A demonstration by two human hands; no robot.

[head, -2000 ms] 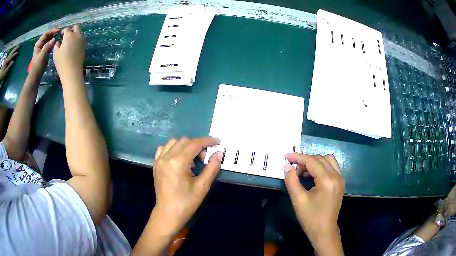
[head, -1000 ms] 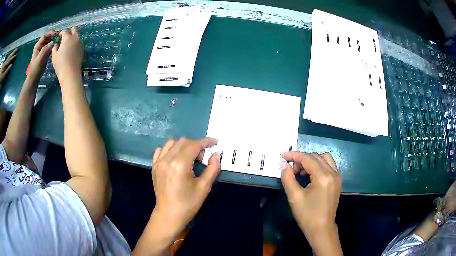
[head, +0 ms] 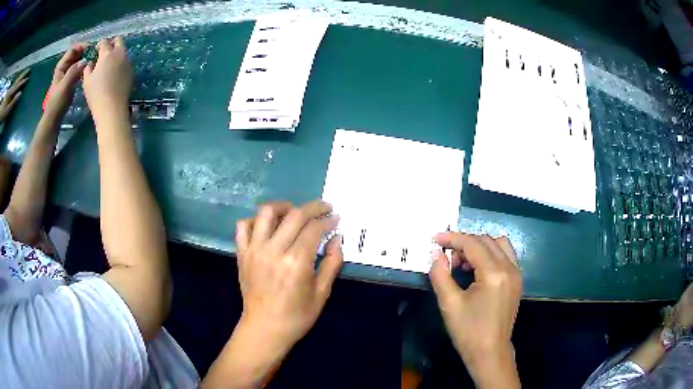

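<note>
An unfolded white instruction sheet [head: 395, 190] lies flat at the bench's near edge, with short dark bars along its near side. My left hand [head: 285, 266] is at its near left corner, thumb and fingers pinching the edge. My right hand [head: 482, 289] pinches the near right corner between thumb and index finger. A large stack of unfolded sheets [head: 532, 129] lies to the right. A narrower pile of folded paper [head: 275, 76] lies at left centre, its near end slightly uneven.
The green bench [head: 387, 83] has a pale strip [head: 380, 15] behind the piles. Clear blister trays [head: 646, 182] lie far right, others [head: 163, 68] far left under a neighbour's forearm and hands [head: 106, 83]. Another person's wrist [head: 669, 327] shows lower right.
My left hand has shifted slightly, its fingers higher and more spread over the sheet's left edge. My right hand and the sheet stay nearly in place.
</note>
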